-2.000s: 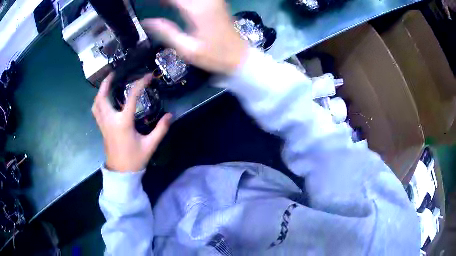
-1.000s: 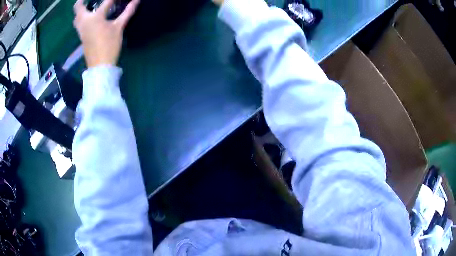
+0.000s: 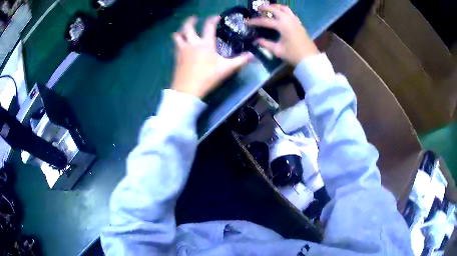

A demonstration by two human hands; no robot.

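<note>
Black round units with silvery centres (image 3: 234, 24) stand close together at the bench's front edge, at the top centre. My left hand (image 3: 203, 57) is at their left side, thumb and fingers spread around the nearest unit; whether it grips is unclear. My right hand (image 3: 285, 32) is at their right side, fingers bent over the units and partly hiding them. The hands are blurred, so finger contact is hard to tell.
A white box device (image 3: 70, 167) with a thick black corded bar (image 3: 35, 142) stands at left. More black units (image 3: 77, 30) lie at the upper left. Dark wired parts (image 3: 7, 200) lie at the left edge. An open carton (image 3: 381, 105) below right holds white cylindrical parts (image 3: 288, 150).
The view has shifted. Both hands have come from the far side of the bench to the units at the front edge. The units from under my hands earlier now appear farther left.
</note>
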